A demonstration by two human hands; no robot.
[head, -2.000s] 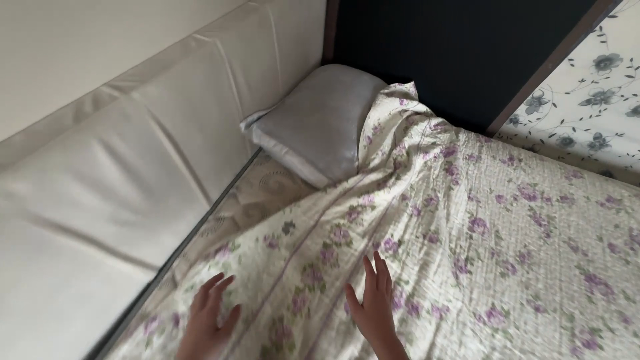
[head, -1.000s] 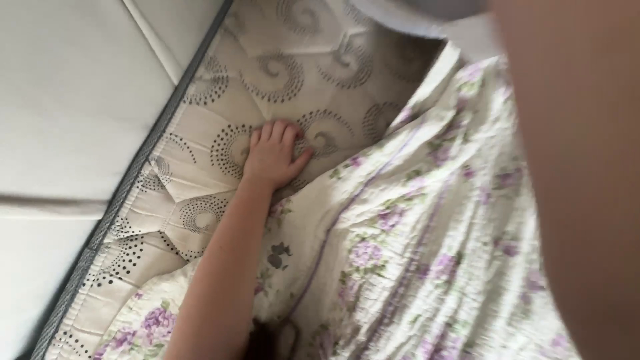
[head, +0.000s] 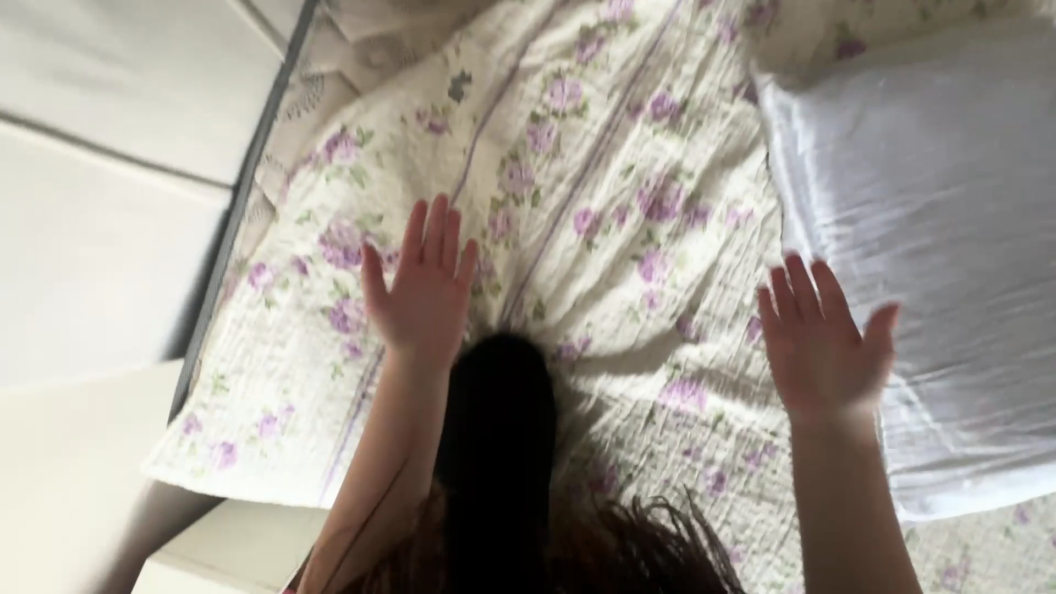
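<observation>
A cream bedspread with purple flowers [head: 652,289] lies rumpled over the mattress. Above its left part is my left hand [head: 422,289], palm turned up, fingers apart and holding nothing. My right hand [head: 825,338], also palm up with the thumb out, is over the left edge of a grey satin pillow [head: 932,206]. Nothing is in it. Whether either hand touches the cloth, I cannot tell. The patterned mattress [head: 330,62] shows at the upper left beside the bedspread's edge.
A pale padded panel [head: 124,165] runs along the left side of the bed. My dark-clothed knee or leg [head: 499,429] presses on the bedspread between my arms. Strands of hair hang at the bottom.
The pillow, seen against the headboard corner two seconds ago, now lies on the bedspread at the right. My left hand has left the bare mattress. The view has shifted a lot.
</observation>
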